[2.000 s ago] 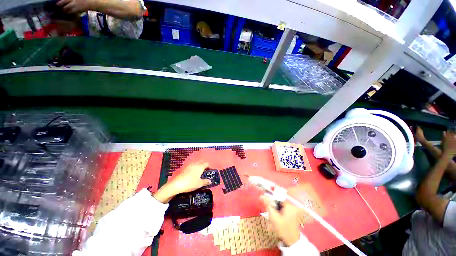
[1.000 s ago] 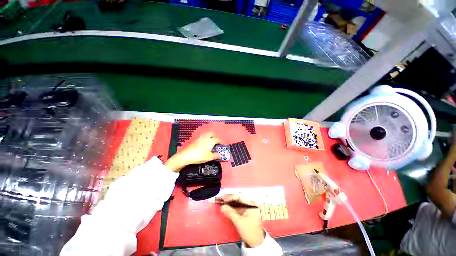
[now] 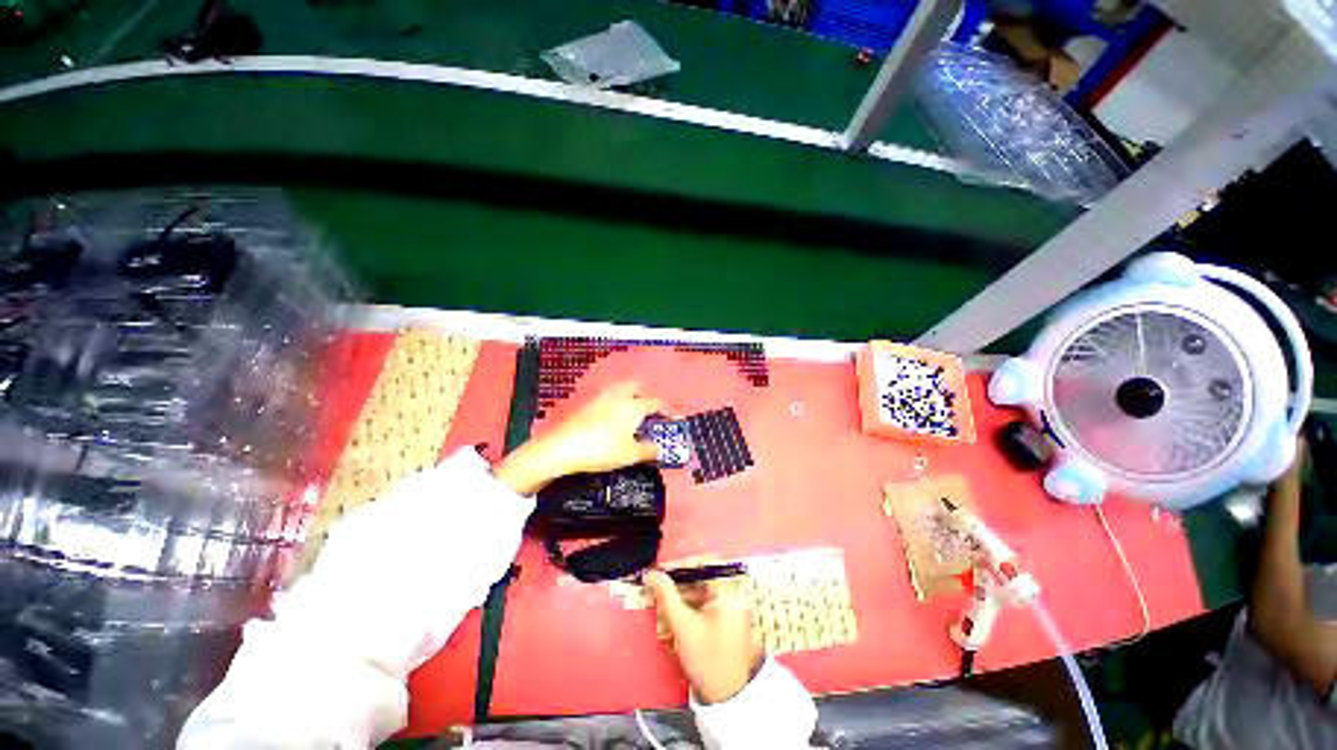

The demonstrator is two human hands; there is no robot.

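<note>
My left hand (image 3: 598, 428) holds the small dark cover (image 3: 669, 441) by its left side, beside the black adhesive strips (image 3: 719, 446). My right hand (image 3: 707, 630) holds dark tweezers (image 3: 704, 573) lying nearly level, over the left part of the tan adhesive sheet (image 3: 804, 601). The opened black device body (image 3: 603, 503) with its strap lies on the red mat below my left hand. What the tweezer tip touches is too small to tell.
Small black pads (image 3: 645, 352) line the mat's far edge. The parts box (image 3: 916, 393), glue gun (image 3: 991, 569) on brown cardboard (image 3: 921, 542) and desk fan (image 3: 1141, 396) are right. Blister trays (image 3: 147, 484) and a larger tan sheet (image 3: 399, 425) are left. Another person's arm (image 3: 1279, 557) shows far right.
My right hand has let go of the glue gun, now on its cardboard, and taken the tweezers. My left hand still holds the cover. The camera view has tilted down.
</note>
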